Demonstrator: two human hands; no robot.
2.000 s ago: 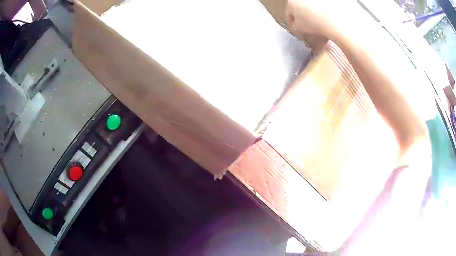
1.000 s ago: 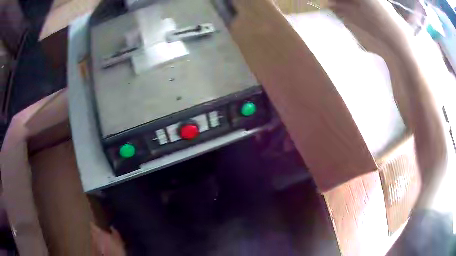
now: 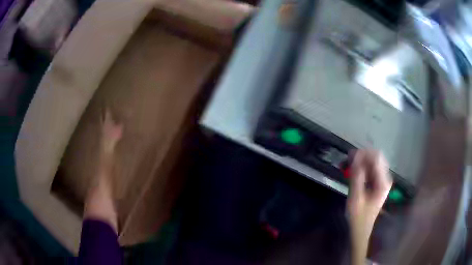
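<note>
My left hand (image 3: 111,130) is low inside the open brown left carton (image 3: 57,98); it is small and blurred, with fingers apart and nothing visible in it. My right hand (image 3: 371,170) is over the machine's black front panel, fingers curled, partly covering the red button (image 3: 348,172); blur hides whether it holds anything. One green button (image 3: 292,136) is left of it, the other green button (image 3: 396,195) just right of it. The pale fixture (image 3: 385,77) shines on the grey machine bed (image 3: 331,88).
Slotted clamp bars (image 3: 411,97) lie beside the fixture. The machine's pale side edge (image 3: 233,103) stands close to the left carton. A brown carton flap (image 3: 440,160) rises at the right. A dark area lies below the panel.
The view has swung left, bringing the left carton fully into the picture. My right arm has come from over the right carton to the front panel. My left hand now shows inside the left carton.
</note>
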